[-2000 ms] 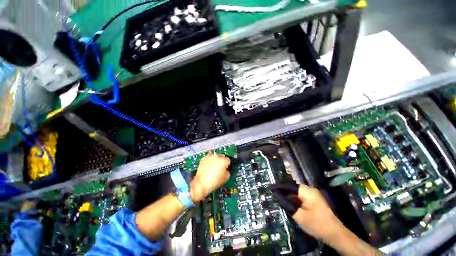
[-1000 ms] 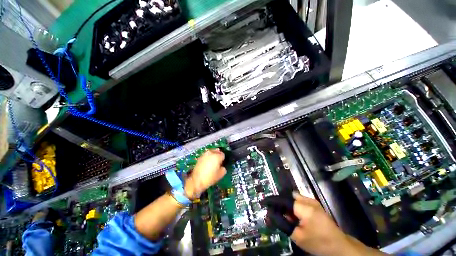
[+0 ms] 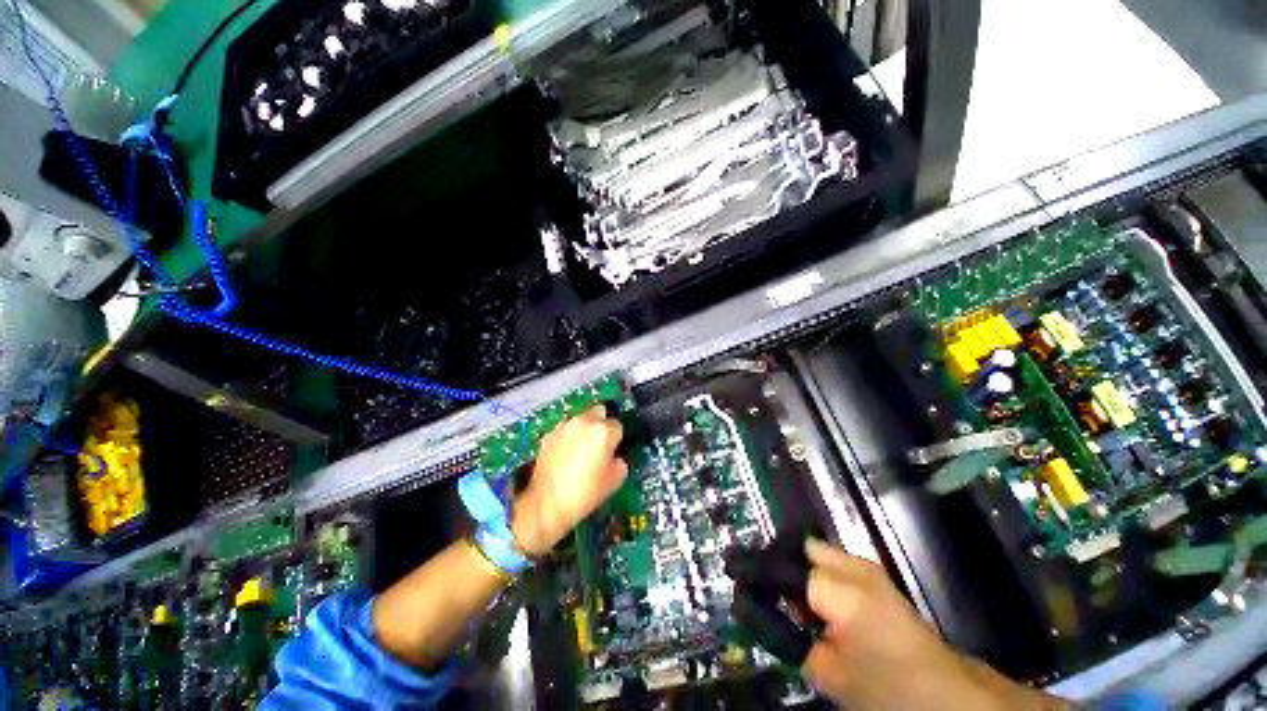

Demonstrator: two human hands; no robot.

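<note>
A green circuit board [image 3: 667,514] crowded with parts lies in a black carrier in front of me, with a narrow green strip [image 3: 549,421] along its far edge and a silver-white metal strip on its right side. My left hand [image 3: 573,475], with a light blue wrist strap [image 3: 492,520], is over the board's far left part; its fingertips are together, and whether they hold a part cannot be told. My right hand [image 3: 834,604] is over the board's right edge; black coverings on its fingers are blurred and hide what it may hold.
A second board [image 3: 1084,403] lies to the right, more boards [image 3: 181,611] to the left. Behind the conveyor rail [image 3: 778,295] are a bin of silver metal strips [image 3: 695,153], dark bins and a bin of yellow parts [image 3: 114,472]. A blue coiled cord [image 3: 320,361] hangs across to the left wrist.
The view has shifted a little. My left hand stays at the board's far left part and my right hand at its right side. The other person's sleeve at the far left is gone from view.
</note>
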